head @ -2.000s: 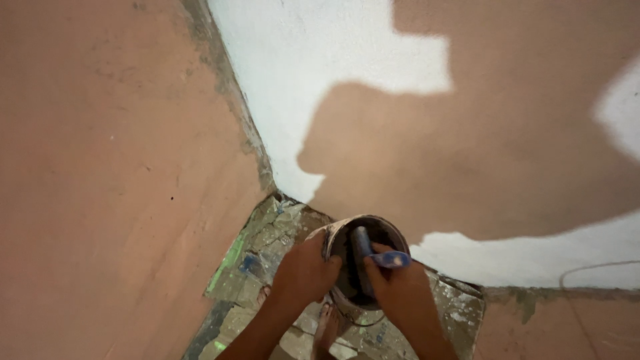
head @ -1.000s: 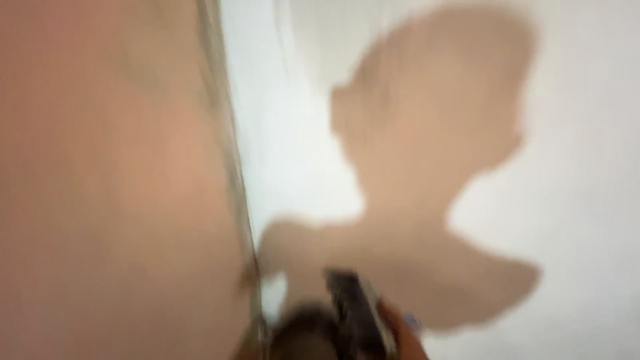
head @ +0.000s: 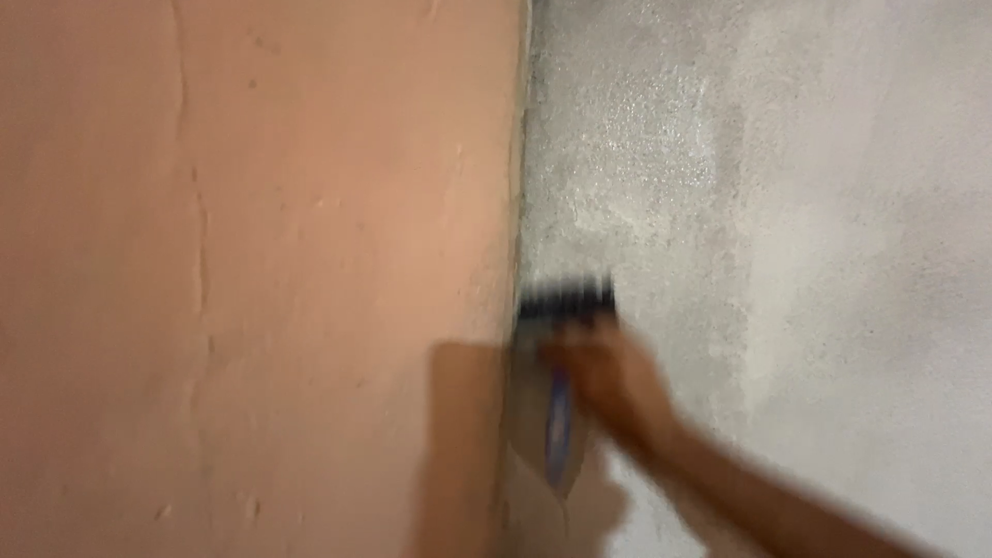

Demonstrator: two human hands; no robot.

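Observation:
My right hand [head: 608,376] is closed around a wide paintbrush [head: 567,302], close to the corner between two walls. The dark bristles point up against the pale wall [head: 837,310], and the blue handle hangs down below my fingers. Hand and brush are blurred by motion. Above the bristles, a patch of the pale wall has a wet shine. My left hand is out of view.
An orange-brown wall [head: 310,232] with cracks and small bumps fills the left side and meets the pale wall at a vertical corner. Shadows of the hand and brush fall across both walls near the bottom.
Two seconds ago both hands were at a bucket, the brush inside it. Now my right hand holds the brush up at the wall corner, and the bucket and left hand are out of view. The view has shifted.

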